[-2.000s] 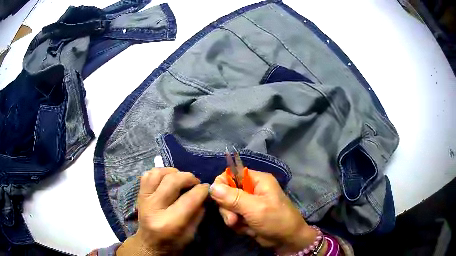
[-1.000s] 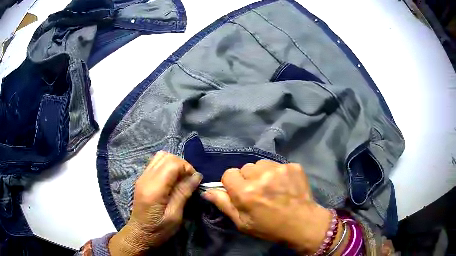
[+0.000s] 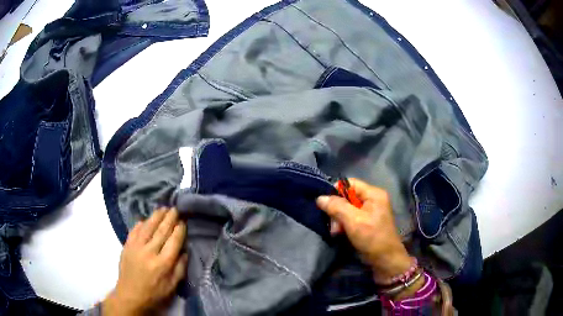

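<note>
A denim garment (image 3: 265,129), grey-blue inside with dark blue edges, lies inside out in front of me. My left hand (image 3: 153,247) lies on its near left part, fingers together at a grey fold; whether it grips the cloth is unclear. My right hand (image 3: 364,216) holds the orange-handled thread snips (image 3: 350,192) and has its thumb and fingers at the edge of the dark blue panel (image 3: 265,185). The snips' blades are not clearly visible. A white label (image 3: 186,166) stands out left of the panel. An open dark cuff (image 3: 437,202) lies at the right.
A second dark blue denim garment (image 3: 46,148) lies at the left, its grey inside partly showing. The white table (image 3: 518,123) has a curved edge at the right, with dark clutter beyond. A small brown piece (image 3: 22,32) lies at the far left.
My hands have moved apart, left hand to the left and right hand to the right. A grey part of the garment now lies folded over the near side. The white label is fully exposed.
</note>
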